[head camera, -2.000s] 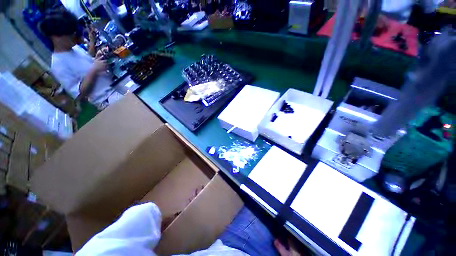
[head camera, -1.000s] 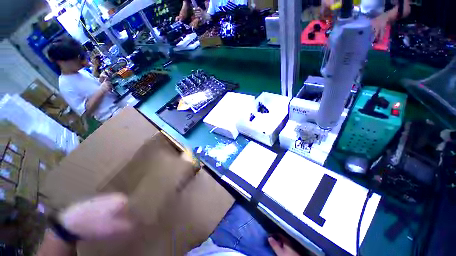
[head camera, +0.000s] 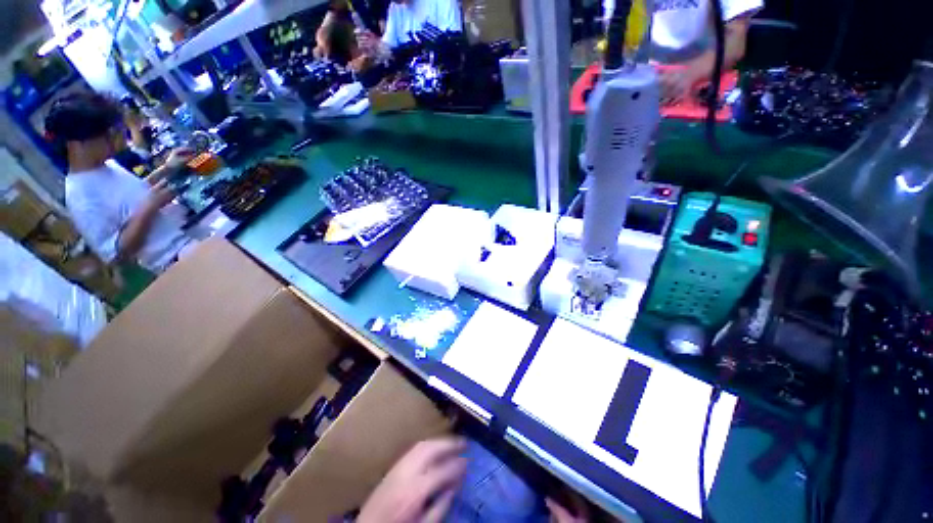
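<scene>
My left hand (head camera: 421, 478) is blurred at the bottom centre, over my blue-clad lap beside the near wall of the carton. Its fingers look bent; whether it holds anything is unclear. My right hand (head camera: 565, 510) is mostly cut off by the bottom edge, below the bench edge. The large open brown carton (head camera: 353, 449) stands at the bench edge, with several black angular parts (head camera: 292, 434) inside. A grey electric screwdriver (head camera: 617, 153) hangs over a screw feeder (head camera: 591, 291). White sheets with black strips (head camera: 542, 393) lie on the bench.
Two white boxes (head camera: 440, 250) stand behind a pile of white scraps (head camera: 425, 325). A clear cell tray (head camera: 373, 194) lies on a black tray (head camera: 338, 264). A green box (head camera: 711, 260) and clear funnel (head camera: 880, 179) are right. A coworker (head camera: 113, 199) sits left.
My left hand has moved right, from over the carton to my lap. More of the black parts in the carton show. The view has turned right, and my right hand remains low at the edge.
</scene>
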